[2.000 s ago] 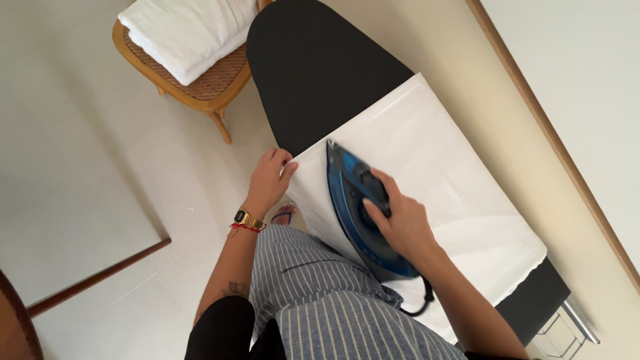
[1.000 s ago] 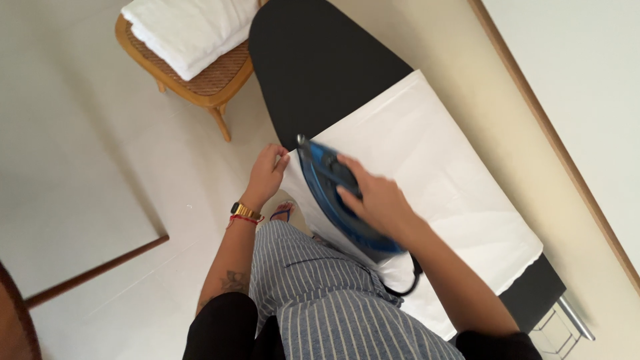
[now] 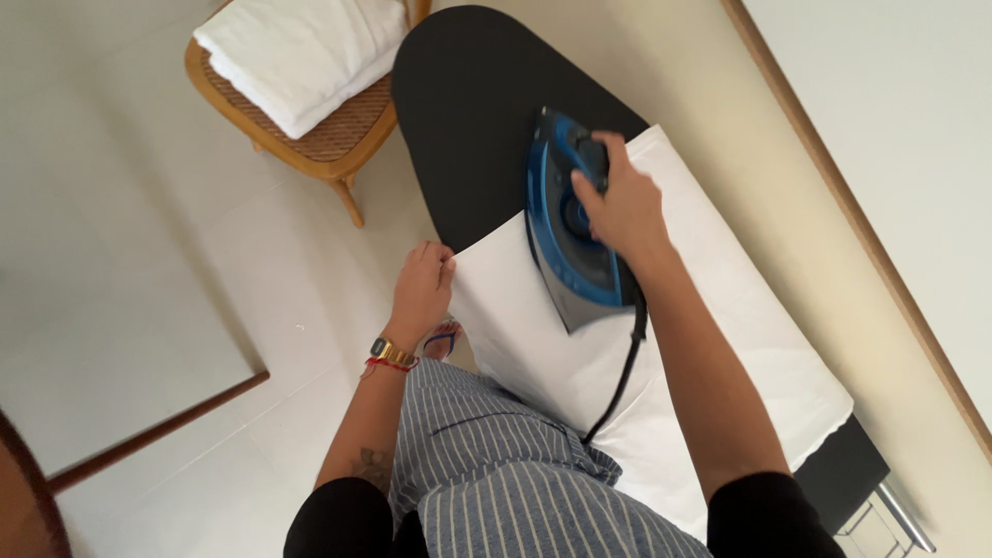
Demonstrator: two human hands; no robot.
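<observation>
My right hand [image 3: 624, 205] is closed around the handle of a blue and black clothes iron [image 3: 570, 225]. The iron lies across the upper edge of a white cloth [image 3: 744, 310], its tip over the bare dark cover of the ironing board [image 3: 480, 101]. At the cloth's upper left corner, my left hand [image 3: 425, 283] pinches the edge between thumb and fingers. A black cord [image 3: 620, 387] runs from the iron's heel down towards the striped blue garment I wear. The cloth drapes over the board's near side.
Folded white towels [image 3: 302, 54] rest on a wooden chair with a woven seat [image 3: 333, 147] at the upper left. The board's metal frame end [image 3: 903, 515] shows at the lower right, beside a pale wall. A brown curved edge [image 3: 31, 480] is at the lower left.
The iron in my right hand has moved away from the cloth's near left side, up and to the right, over its upper edge. My left hand stays at the corner.
</observation>
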